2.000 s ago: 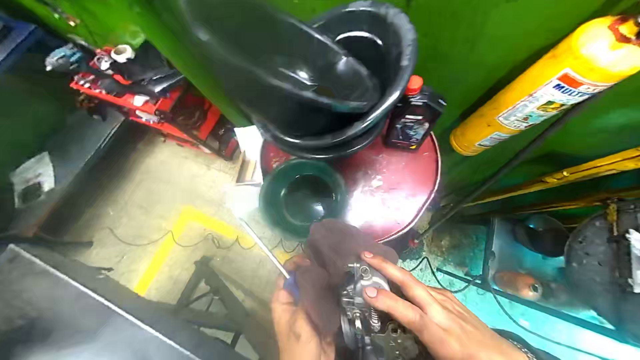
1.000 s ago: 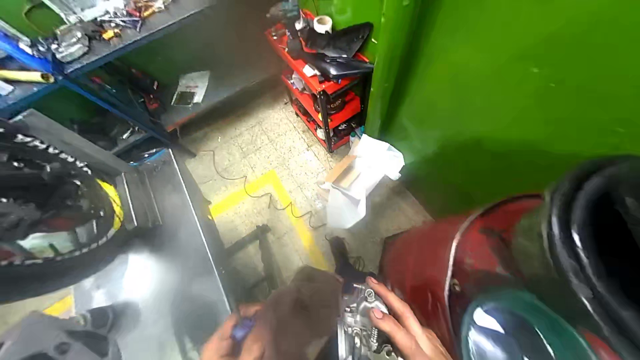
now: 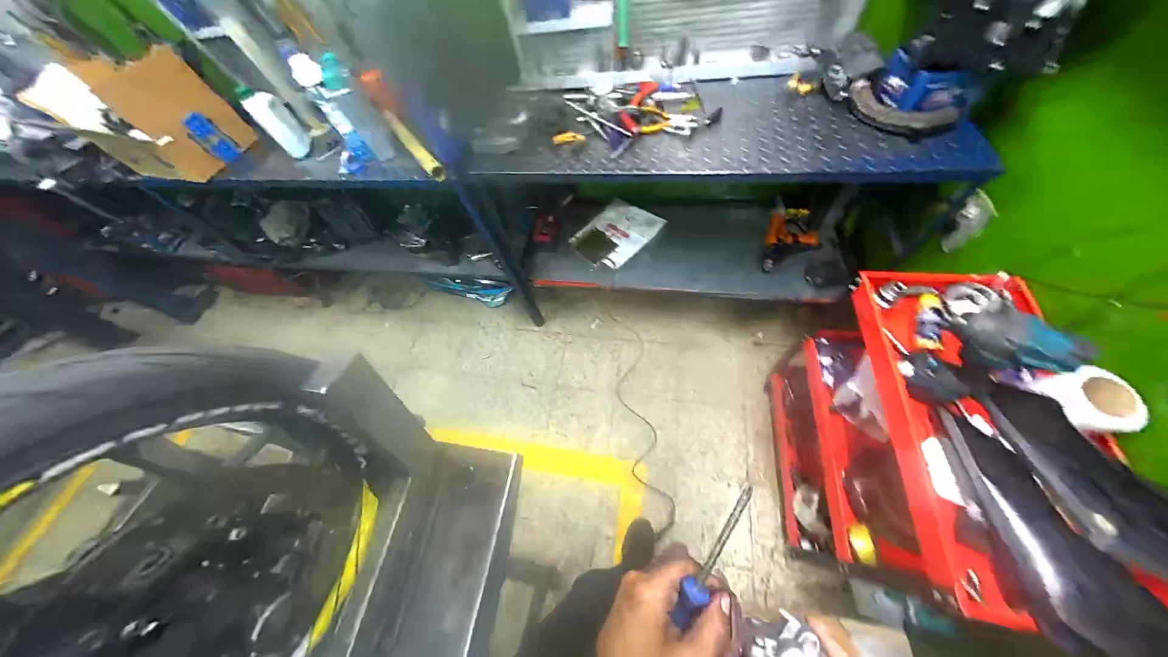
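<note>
At the bottom middle, my left hand is closed on a screwdriver with a blue handle, its metal shaft pointing up and to the right. Part of a brown cloth shows behind that hand. Just to the right, at the lower edge, a silver metal mechanical part is partly in view. The fingers of my right hand rest at its right side; most of this hand is out of the frame.
A motorcycle wheel and a grey metal stand are at the left. A red tool cart carrying black panels and a paper roll stands at the right. Ahead runs a workbench with pliers. A cable crosses the floor.
The view has swung left, from the drum with black basins to the workbench and cart. The cloth, earlier spread over the metal part, now shows only partly behind my left hand.
</note>
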